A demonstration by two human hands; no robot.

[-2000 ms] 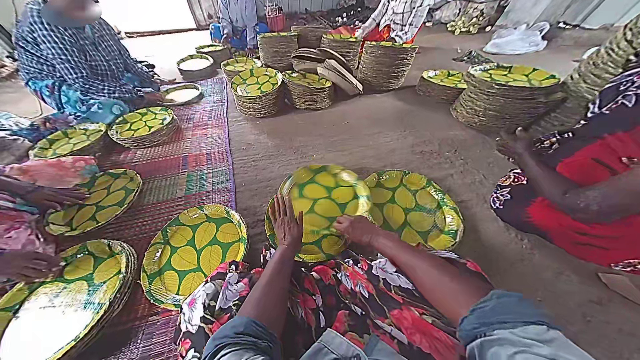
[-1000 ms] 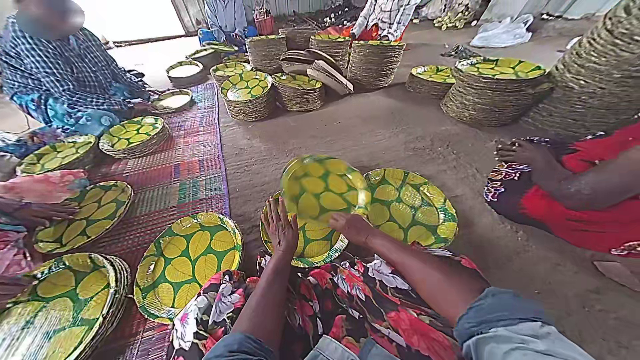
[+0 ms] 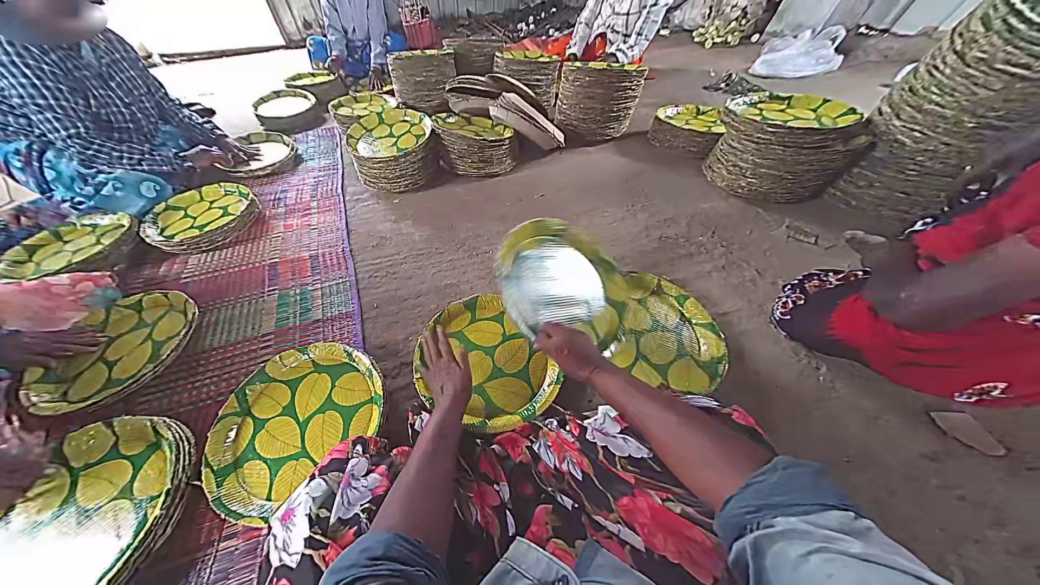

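Gripped at its lower edge by my right hand (image 3: pixel 566 349), a round leaf-patterned plate (image 3: pixel 556 280) is lifted and tilted, blurred, with glare across its face. Below and to its left, a similar green and yellow plate (image 3: pixel 496 363) lies before my lap. My left hand (image 3: pixel 447 372) rests on that plate's left part, fingers spread. Another leaf-patterned plate (image 3: pixel 670 337) lies to the right, partly behind the lifted one. On the left, one more plate (image 3: pixel 292 426) sits across the edge of the woven mat.
A striped woven mat (image 3: pixel 301 211) runs along the left, with plate stacks (image 3: pixel 199 215) and co-workers' hands on plates. Further stacks (image 3: pixel 394 154) stand across the floor ahead. At right are a tall stack (image 3: pixel 784 154) and a seated person in red (image 3: pixel 934 341).
My right hand has raised the held plate and tilted it off the plate beneath, which now shows more fully. My left hand remains at the lower plate's left side.
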